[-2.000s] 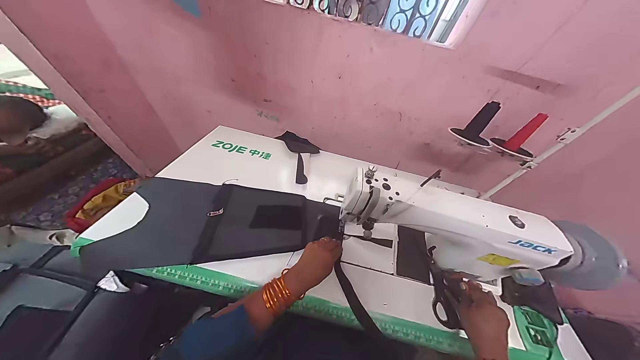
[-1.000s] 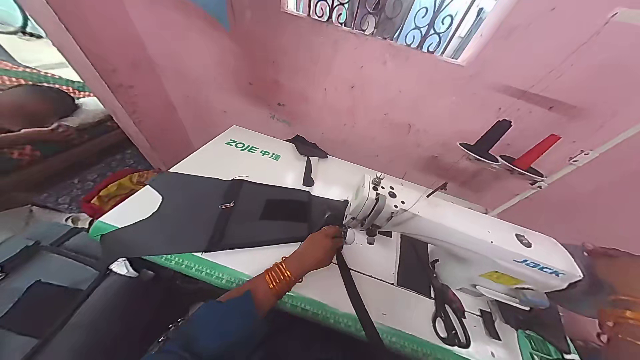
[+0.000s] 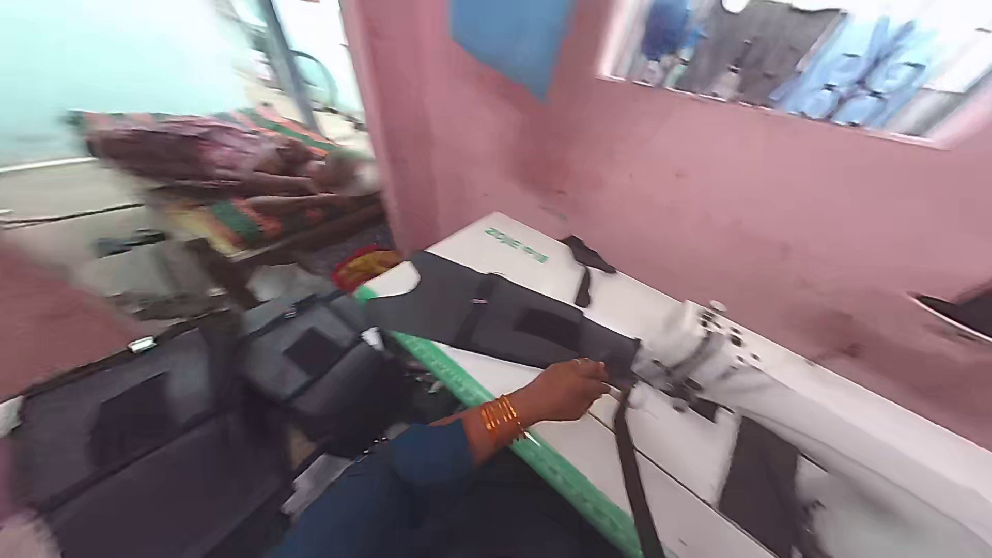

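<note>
My left hand (image 3: 570, 389), with orange bangles at the wrist, pinches the end of a dark fabric panel (image 3: 511, 316) beside the head of a white sewing machine (image 3: 690, 349). A dark strap (image 3: 635, 473) hangs from near my fingertips over the table's front edge. The panel lies flat along the white table, with a darker patch and a cross band on it. Another dark fabric piece (image 3: 759, 465) lies under the machine arm. The needle area is blurred. My right hand is out of view.
A small dark strap piece (image 3: 585, 263) lies at the table's back by the pink wall (image 3: 697, 201). Dark fabric pieces (image 3: 155, 434) are piled at the left below the table. Beyond, a person (image 3: 232, 159) lies on a striped bed. The table's green edge (image 3: 465, 384) bears ruler marks.
The view has swung left. My right hand, by the scissors two seconds ago and at the machine's far right end one second ago, is out of frame. My left hand stays at the panel's end.
</note>
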